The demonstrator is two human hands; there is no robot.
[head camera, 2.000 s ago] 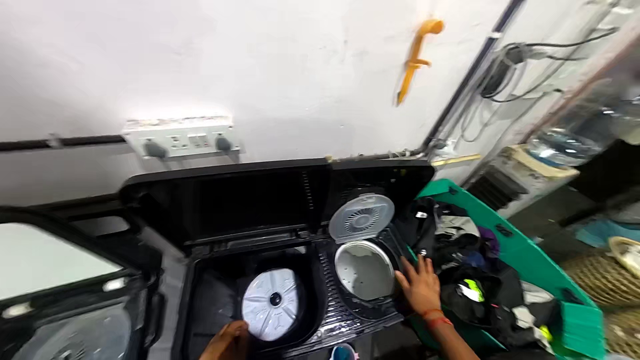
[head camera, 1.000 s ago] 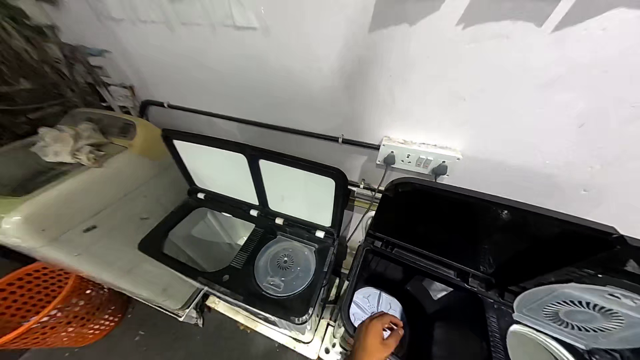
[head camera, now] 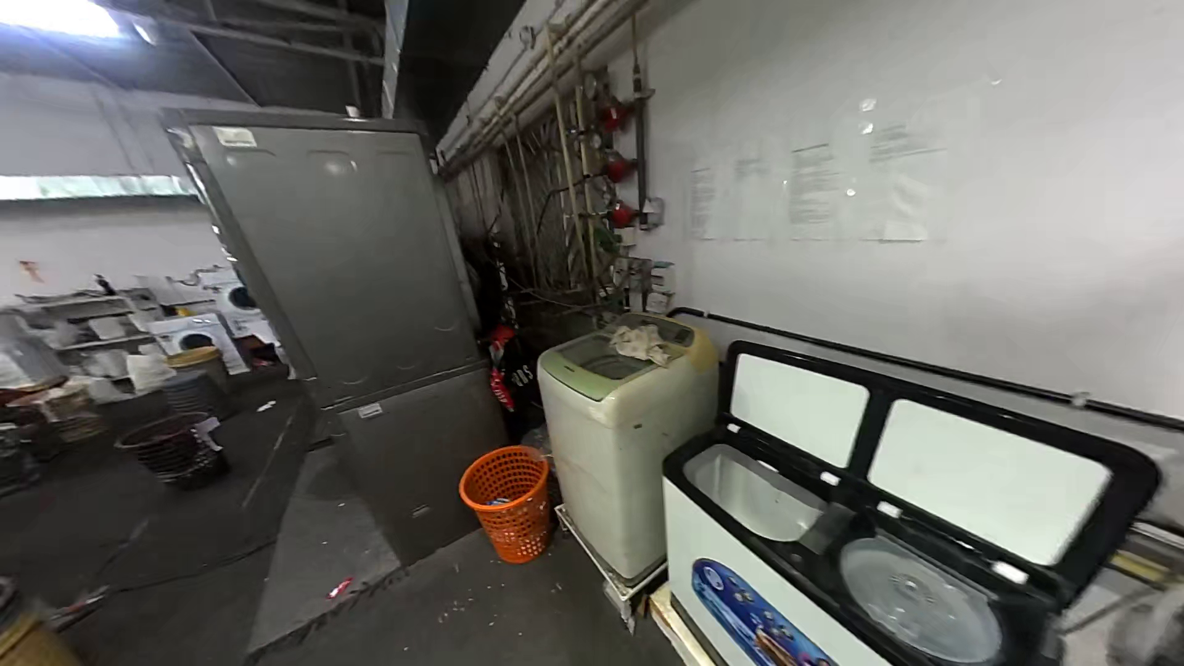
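Note:
Neither of my hands shows in the head view. At the lower right is a white twin-tub washing machine point(head camera: 684, 532) with its black-framed lid point(head camera: 990, 472) raised. Its left tub point(head camera: 749, 495) is uncovered, and a clear round plastic cover point(head camera: 920, 597) lies over the right one. Beside it to the left stands a cream top-loading washing machine point(head camera: 606, 462) with a crumpled pale cloth point(head camera: 640, 343) on top. An orange perforated plastic basket point(head camera: 511, 504) stands on the floor left of that machine, with something bluish inside.
A tall grey metal cabinet or large machine point(head camera: 342, 268) rises left of centre. Pipes with red fittings point(head camera: 618, 166) run up the wall behind. A dark basket point(head camera: 176, 449) stands on the floor at left; front-loading washers point(head camera: 199, 338) are farther back. A small red wrapper point(head camera: 340, 587) lies on the floor.
The view has swung far to the left. My hands, seen earlier at the black twin-tub machine, are out of view, as is that machine.

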